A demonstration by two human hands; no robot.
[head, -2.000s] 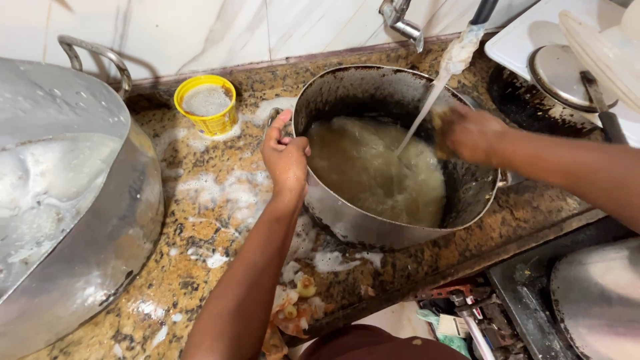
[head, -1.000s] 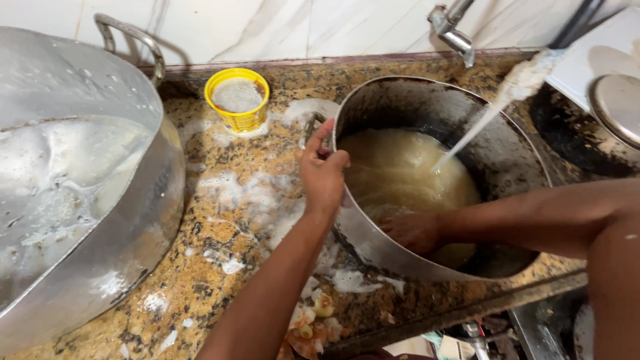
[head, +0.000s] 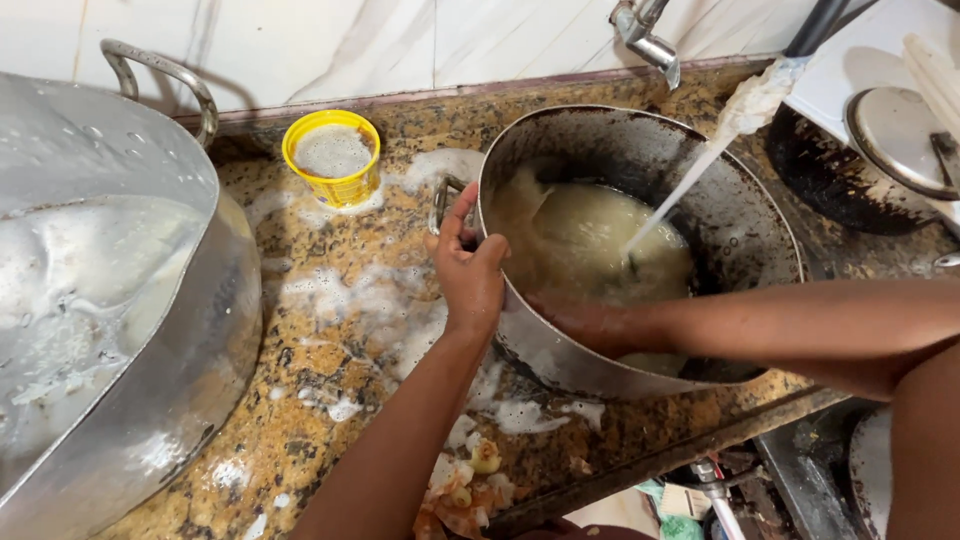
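Note:
A large aluminium pot with a dark, stained inside stands tilted on the granite counter and holds cloudy water. My left hand grips its left rim beside the loop handle. My right hand reaches inside the pot near the front wall, blurred and partly under the water, so its fingers and anything in them are hidden. A stream of water runs into the pot from a black hose with a whitish wrap at its end.
A bigger aluminium pot with whitish liquid stands at the left. Behind is a yellow tub of foamy liquid. Suds and onion scraps lie on the counter. A metal tap juts from the wall; a round lid is at right.
My right hand has moved from the pot's right inner wall, where it held something yellowish, down into the water on the near side. My left hand has stayed at the left rim.

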